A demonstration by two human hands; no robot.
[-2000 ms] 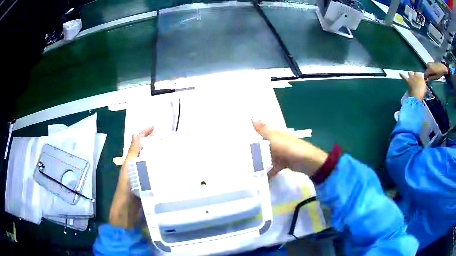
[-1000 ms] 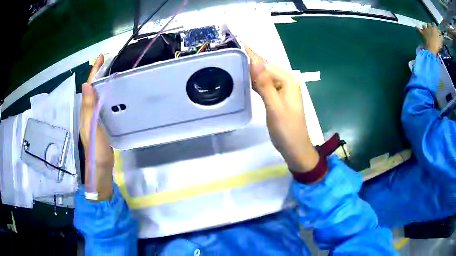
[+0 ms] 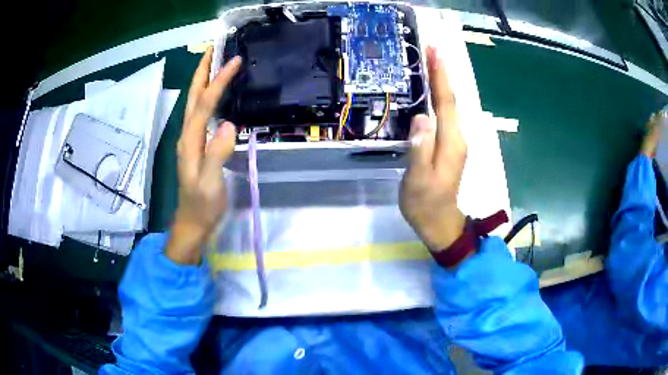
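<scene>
The projector unit [image 3: 315,156] stands at the top centre on the white mat [image 3: 329,286], its open top towards me. Inside are a black block [image 3: 286,69] at left, a blue board [image 3: 375,47] at right and thin yellow, red and black wires below them. A pale purple ribbon cable [image 3: 255,212] hangs from the housing's near edge over the mat. My left hand [image 3: 205,146] holds the housing's left side, fingertips over the rim. My right hand [image 3: 438,157] holds its right side. The lens face is not visible.
At left, a front cover [image 3: 91,150] with a black lead lies on white sleeves [image 3: 40,176]. A black cable [image 3: 521,228] lies right of my wrist. A coworker's blue sleeve [image 3: 636,227] and hand are at the far right. The conveyor [image 3: 586,29] runs beyond the bench.
The unit has turned from its white underside, through its lens face, to its open top, and now sits farther up the view. Both hands stayed on its sides. The ribbon cable now hangs towards me.
</scene>
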